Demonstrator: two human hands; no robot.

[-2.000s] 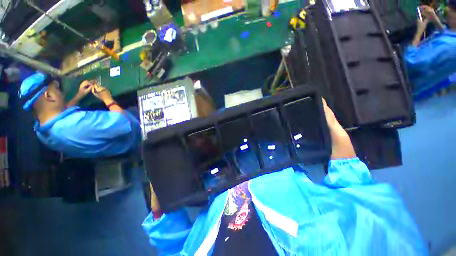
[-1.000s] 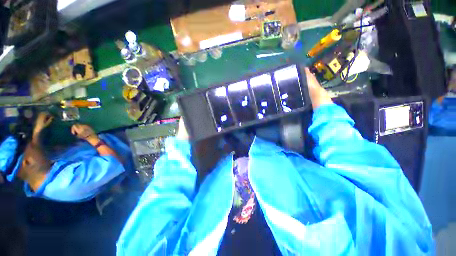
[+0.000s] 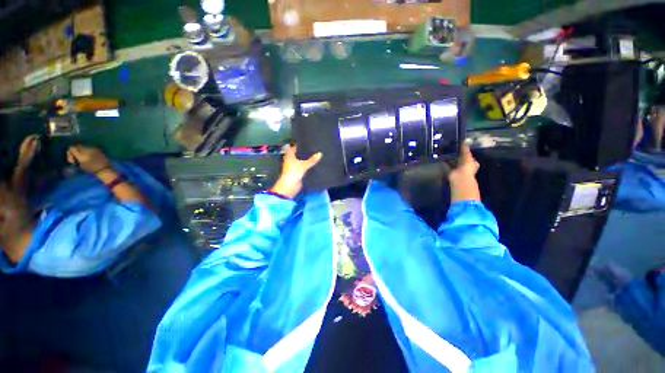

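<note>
A long black phone tray [image 3: 319, 149] lies on the green bench at its front edge, in front of my body. Several glossy black smartphones [image 3: 383, 140] lie side by side in it, with small lit marks near their lower ends. The tray's left end holds no phone. My left hand [image 3: 297, 172] is bare and holds the tray's front left corner, thumb over the rim. My right hand [image 3: 465, 173] holds the front right corner; its fingertips are partly hidden by the tray.
An orange-handled tool [image 3: 499, 74] and a yellow-black holder [image 3: 514, 102] lie right. A brown board [image 3: 372, 13] is behind. Pale ring [image 3: 189, 71], bottles [image 3: 214, 22] and parts tray [image 3: 211, 193] are left. Dark trays [image 3: 558, 240] with a phone [image 3: 585, 197] stand right. A coworker [image 3: 80, 218] sits left.
The tray has moved from over my lap forward onto the bench, with both hands still at its ends. The view has turned, and the dark trays now show lower right.
</note>
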